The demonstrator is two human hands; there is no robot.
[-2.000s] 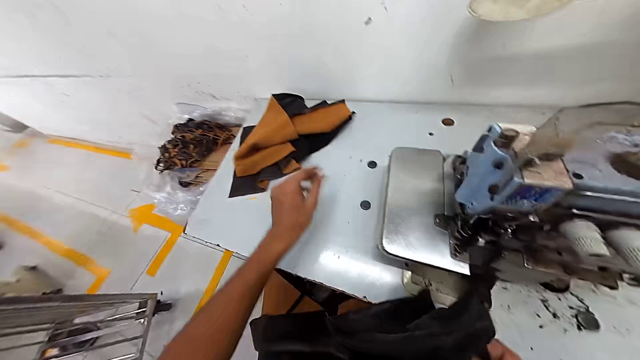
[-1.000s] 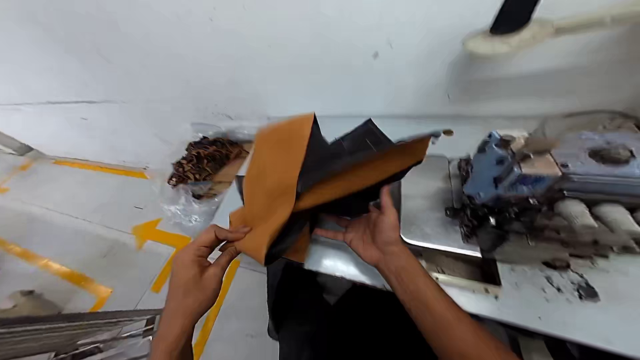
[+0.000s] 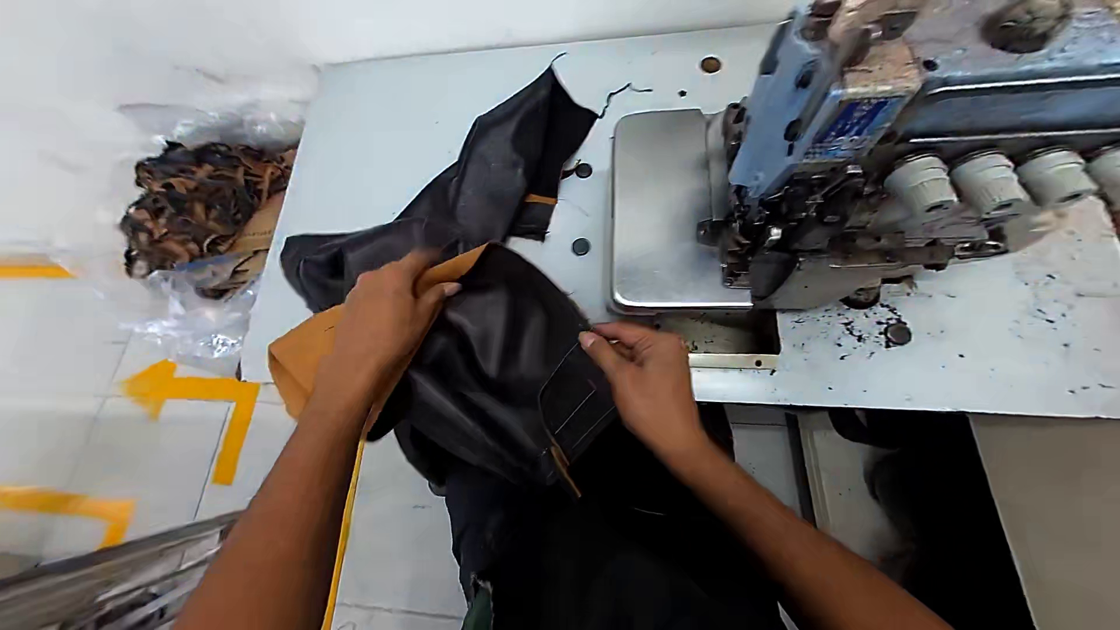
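Note:
A black fabric garment piece (image 3: pixel 490 350) with an orange-brown reverse side spreads over the table's front edge and down over my lap. My left hand (image 3: pixel 389 319) grips its folded upper left part, where the orange-brown side (image 3: pixel 302 350) shows. Between thumb and fingers, my right hand (image 3: pixel 639 367) pinches the right edge, just above a stitched corner. Behind my hands, more black fabric (image 3: pixel 507 157) lies on the white table, with a loose thread at its top. An overlock sewing machine (image 3: pixel 814 166) stands to the right, its metal plate (image 3: pixel 661 210) near the fabric.
A clear plastic bag of dark and brown scraps (image 3: pixel 206 206) sits left of the table (image 3: pixel 367 105). Yellow arrow tape (image 3: pixel 197 385) marks the floor. A metal rack (image 3: pixel 114 577) is at the lower left. White thread-tension knobs (image 3: pixel 989 184) line the machine; lint lies below them.
The fabric, held up by both hands a second ago, has come down toward me and is spread out more, black side up. My right hand has moved to its right edge. The view has come closer.

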